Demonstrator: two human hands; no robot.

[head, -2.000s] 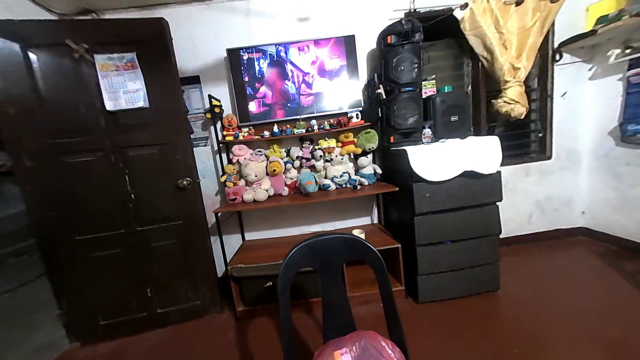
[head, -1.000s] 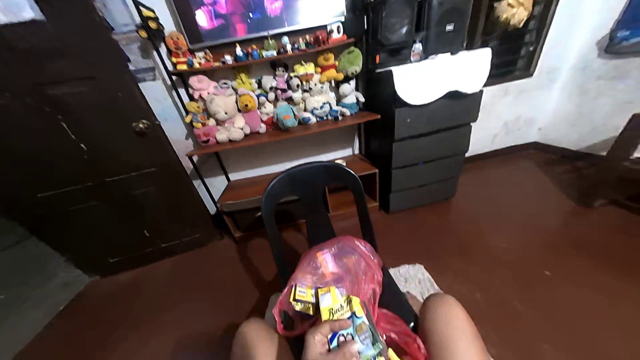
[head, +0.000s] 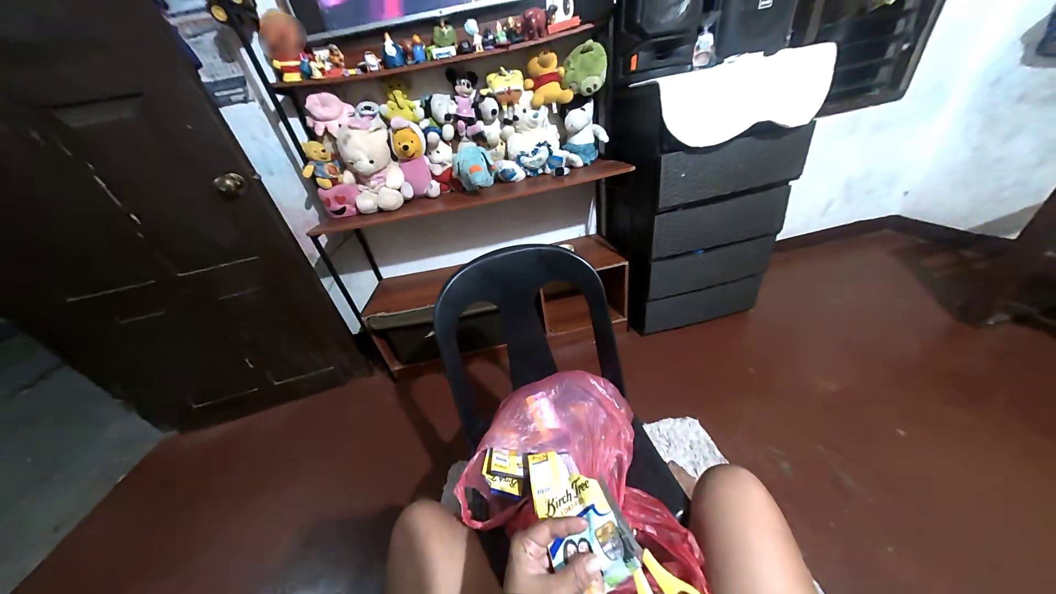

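At the bottom centre, my left hand [head: 554, 561] pinches a yellow, white and blue milk packet [head: 582, 528], thumb and fingers on its front. Scissors [head: 652, 573] with yellow handles lie against the packet's right side, their grey blades pointing up; what holds them, if anything, is out of view. My right hand does not show. Behind the packet, a translucent red plastic bag [head: 573, 412] rests on a black plastic chair [head: 528, 264]. Small yellow boxes or packets [head: 505, 472] show at the bag's left opening.
My bare knees flank the chair seat. A light mat [head: 685, 441] lies on the red floor. Beyond the chair stand a wooden shelf [head: 528, 188] of stuffed toys and figurines, a black drawer unit [head: 718, 223] with a white cloth, and a dark door [head: 165, 247] at left.
The view has tilted down. My left hand and the packet, out of sight two seconds ago, show one second ago and now. The yellow scissor handles are now clearly visible beside the packet.
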